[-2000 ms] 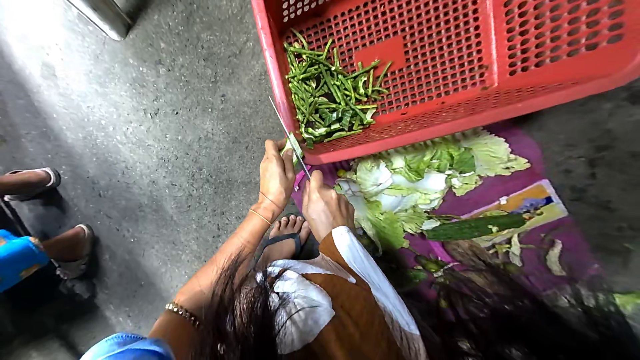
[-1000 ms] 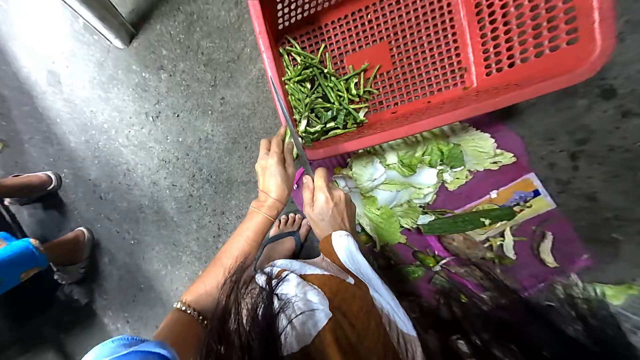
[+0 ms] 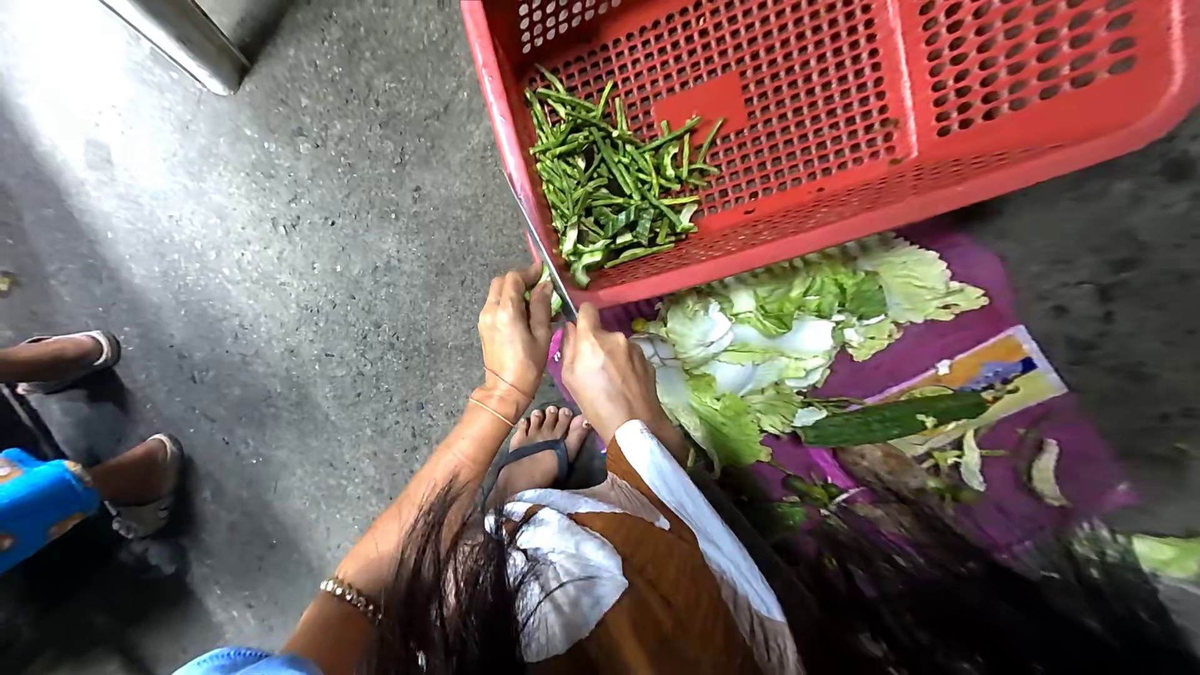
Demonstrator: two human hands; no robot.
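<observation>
My right hand (image 3: 609,370) grips a knife (image 3: 544,248) by its handle, which the fingers hide. The thin blade points up and left along the near left corner of a red plastic basket (image 3: 750,265). Close beside it, my left hand (image 3: 514,323) pinches a small pale-green vegetable piece (image 3: 555,302), partly hidden by fingers and blade. Cut green vegetable strips (image 3: 614,178) lie heaped in the basket's left end. Right of my right hand, cabbage leaves (image 3: 778,337) are spread on a purple sheet (image 3: 947,253), with a long green cucumber-like vegetable (image 3: 891,419) nearby.
Peelings (image 3: 1045,473) lie on the purple sheet beside a printed, coloured sheet (image 3: 1041,366). At the left are another person's sandalled feet (image 3: 141,487) and blue patterned cloth (image 3: 37,506). A metal leg (image 3: 187,42) stands on the grey floor at upper left. Long dark hair hangs across the lower view.
Both hands remain at the basket's corner, with the knife still in my right hand. The blade has shifted slightly against the vegetable piece.
</observation>
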